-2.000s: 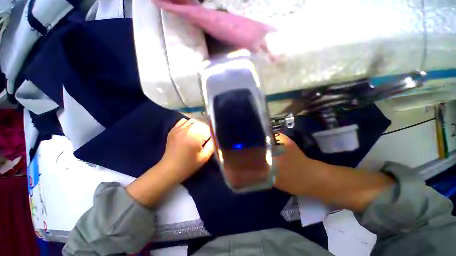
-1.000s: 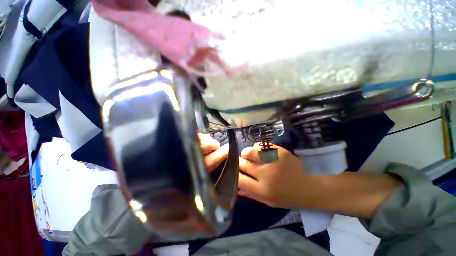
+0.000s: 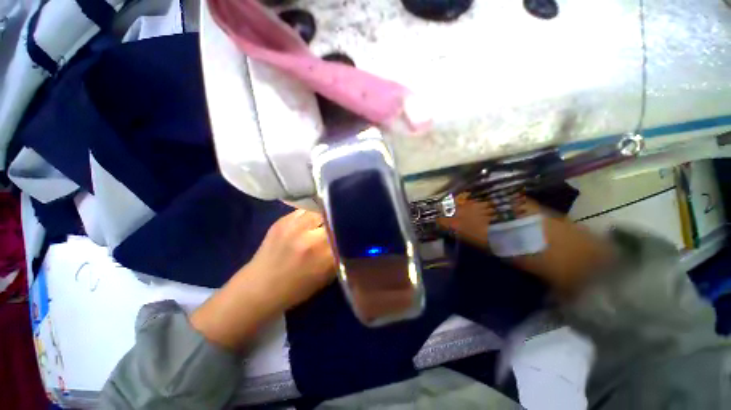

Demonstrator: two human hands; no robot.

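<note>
A navy panel (image 3: 345, 352) lies under the machine head and hangs over the table's front edge. My left hand (image 3: 300, 248) rests on it left of the shiny chrome loop (image 3: 369, 232), its fingertips hidden behind the loop. My right hand (image 3: 473, 216) is behind the thread tension assembly (image 3: 513, 228), partly hidden and blurred. Whether either hand pinches the cloth cannot be seen. The needle area is hidden by the loop. The white sewing machine head (image 3: 497, 72) fills the top.
A garment bundle (image 3: 152, 96) of navy and white cloth lies left of the machine. A pink cloth strip (image 3: 345, 80) hangs on the head. A thin yellow-orange tool (image 3: 687, 208) lies at the right. Red cloth (image 3: 12, 312) is at far left.
The view has shifted, so the chrome loop stands further right and my left hand shows again. My right hand has moved up and back behind the tension assembly. The navy cloth in front has shifted.
</note>
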